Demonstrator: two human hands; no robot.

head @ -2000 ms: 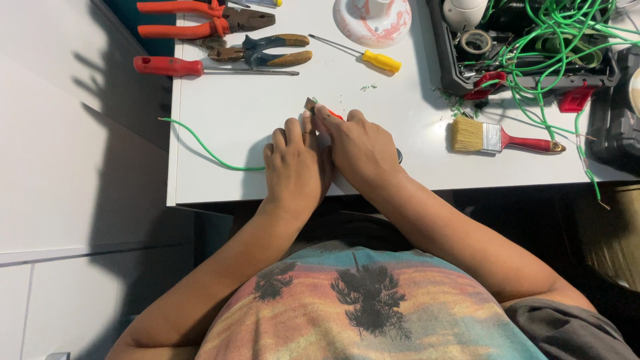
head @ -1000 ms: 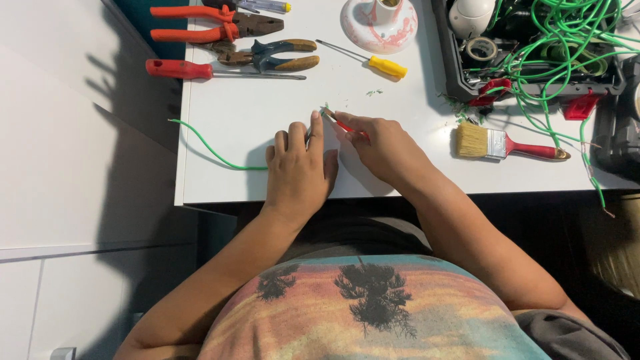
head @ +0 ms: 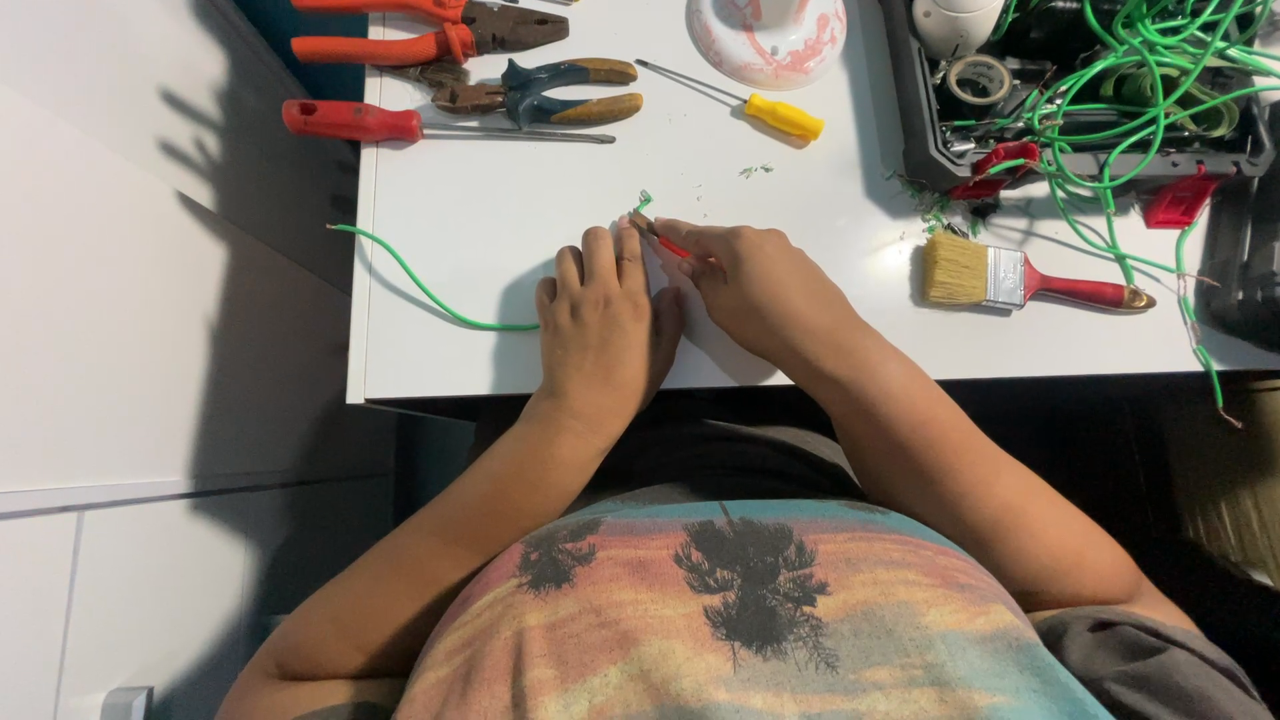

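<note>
My left hand (head: 600, 310) lies palm down on the white table, pressing a green insulated wire (head: 430, 290) under its fingers. The wire's free end runs left to the table edge, with bare copper at the tip. My right hand (head: 760, 285) grips a small red-handled blade tool (head: 668, 243), its metal tip at my left index fingertip. A short curled green piece (head: 643, 201) lies just beyond the tip. Whether it is joined to the held wire I cannot tell. The part of the wire under my palm is hidden.
Orange-handled pliers (head: 430, 48), blue-and-tan pliers (head: 540, 92) and a red screwdriver (head: 360, 121) lie back left; a yellow screwdriver (head: 783, 117) and white base (head: 768, 45) stand behind. To the right are a paintbrush (head: 1005, 278) and a black toolbox (head: 925, 165) holding tangled green wires.
The blade tool shows more clearly between my hands than two seconds ago, when my hands were closer together. A curled green piece now shows beyond its tip.
</note>
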